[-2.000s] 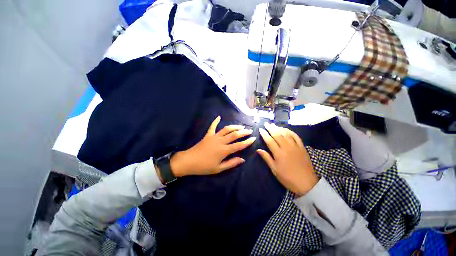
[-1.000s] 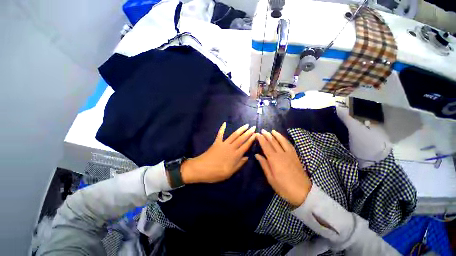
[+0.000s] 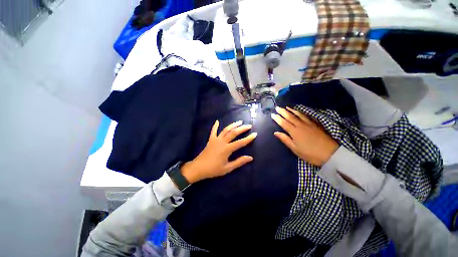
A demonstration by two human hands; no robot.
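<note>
A large navy panel (image 3: pixel 155 118) lies over the white machine table and hangs down toward my lap. A black-and-white checked panel (image 3: pixel 326 211) bunches to its right. My left hand (image 3: pixel 218 153) lies flat on the navy cloth, fingers spread, left of the presser foot. My right hand (image 3: pixel 304 135) rests with its fingertips on the navy cloth beside the foot, on the right, its palm by the checked cloth. The presser foot and needle (image 3: pixel 253 108) stand over the navy cloth in bright lamp light.
The white sewing machine head (image 3: pixel 291 50) spans the upper right, with a plaid cloth scrap (image 3: pixel 337 37) on its arm. Pale cloth (image 3: pixel 186 47) lies behind the navy panel. A blue crate (image 3: pixel 128 37) is at the upper left. More blue shows under the table at both sides.
The view has shifted. My right hand has moved away from my left, up and to the right beside the presser foot. The checked panel is pushed further right. My left hand stays on the navy cloth.
</note>
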